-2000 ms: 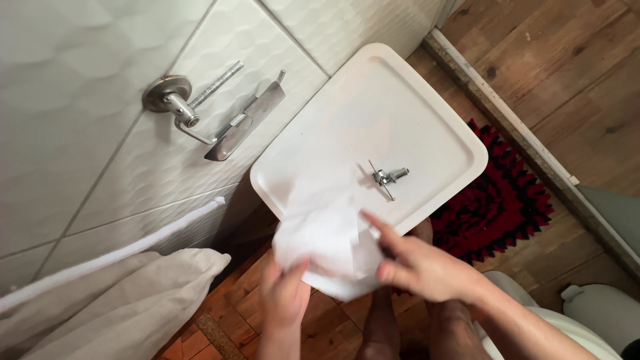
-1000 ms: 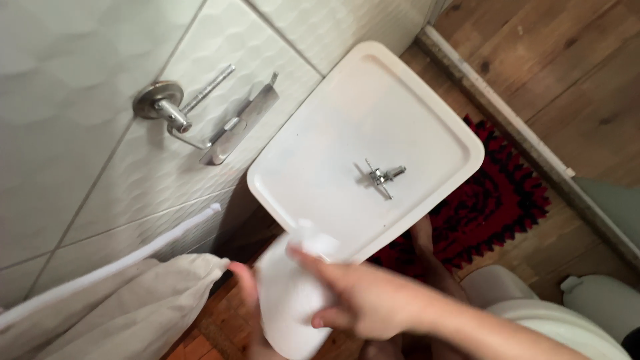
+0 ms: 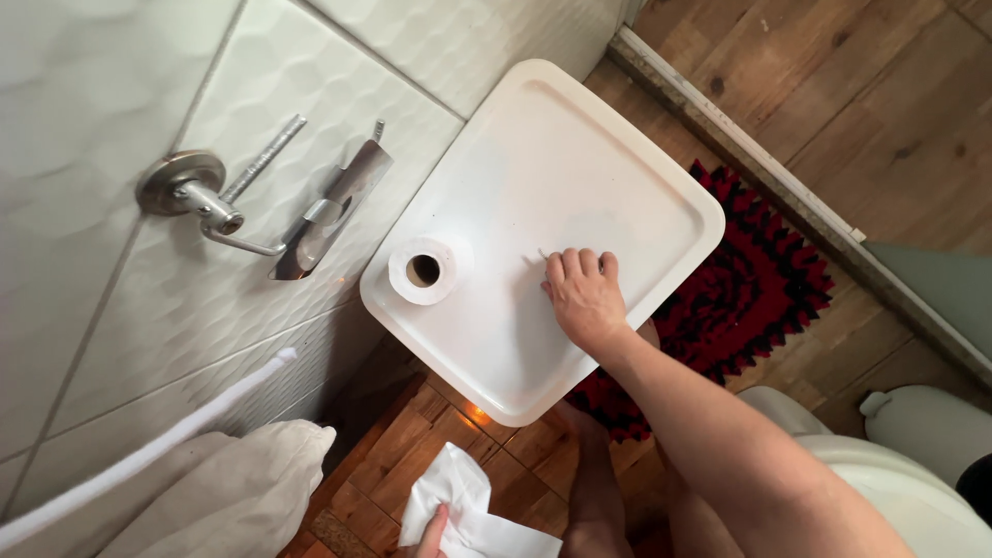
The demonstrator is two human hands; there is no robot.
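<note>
A rectangular white plastic surface with a raised rim (image 3: 434,387) fills the middle of the view. On its left corner a toilet paper roll (image 3: 401,273) stands on end, its cardboard core facing up. My right hand (image 3: 585,298) is on the surface, its fingers curled down over the small metal fitting (image 3: 542,254), most of which they hide. Low in the view, my left hand (image 3: 432,535) pinches a piece of white paper (image 3: 453,484) under its thumb, over the floor.
A metal holder with a bent flap (image 3: 333,209) and round mount (image 3: 182,182) is on the tiled wall. A white rod (image 3: 155,449) and hanging cloth (image 3: 225,496) lie lower left. A red and black rug (image 3: 744,310), toilet (image 3: 876,473) and raised threshold (image 3: 744,139) are at the right.
The white roll, near my hands one second ago, now stands on the white surface. My right hand has moved up onto the metal fitting. My left hand holds paper lower down.
</note>
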